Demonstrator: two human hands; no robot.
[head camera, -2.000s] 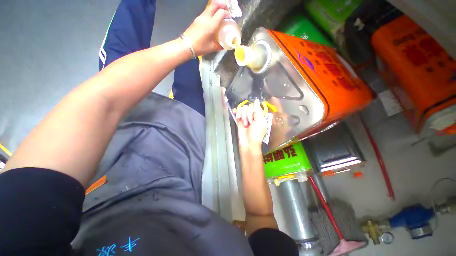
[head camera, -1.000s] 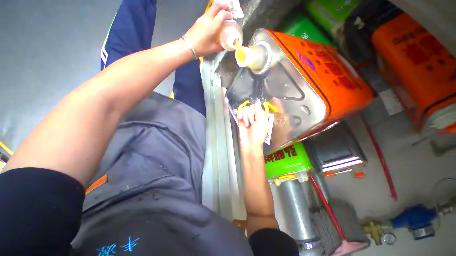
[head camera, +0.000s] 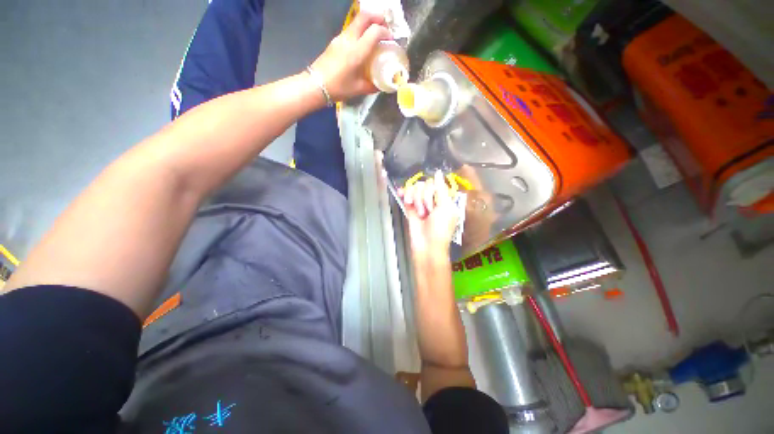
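Observation:
My left hand (head camera: 350, 61) holds a small translucent squeeze bottle (head camera: 389, 68) with its open mouth towards the can's spout. Crumpled white paper (head camera: 386, 15) is at the same hand. The pale spout (head camera: 422, 100), with yellow liquid at its lip, is right beside the bottle mouth; I cannot tell if they touch. The large square adhesive can (head camera: 488, 182) has a silver top and orange sides and is tilted towards me. My right hand (head camera: 429, 208) is closed round the yellow loop handle (head camera: 459, 181) on its top. Something white lies beside the right hand's fingers.
Another orange can (head camera: 704, 102) stands at the upper right, near green cans (head camera: 518, 52). A green-labelled can (head camera: 490, 269) and a dark can (head camera: 577, 250) are below the tilted can. A mop (head camera: 566, 360), a silver pipe (head camera: 507, 356) and a blue valve (head camera: 709, 363) are at the lower right.
The can and the background have shifted slightly in the picture. Both hands keep their holds, and the bottle stays at the spout.

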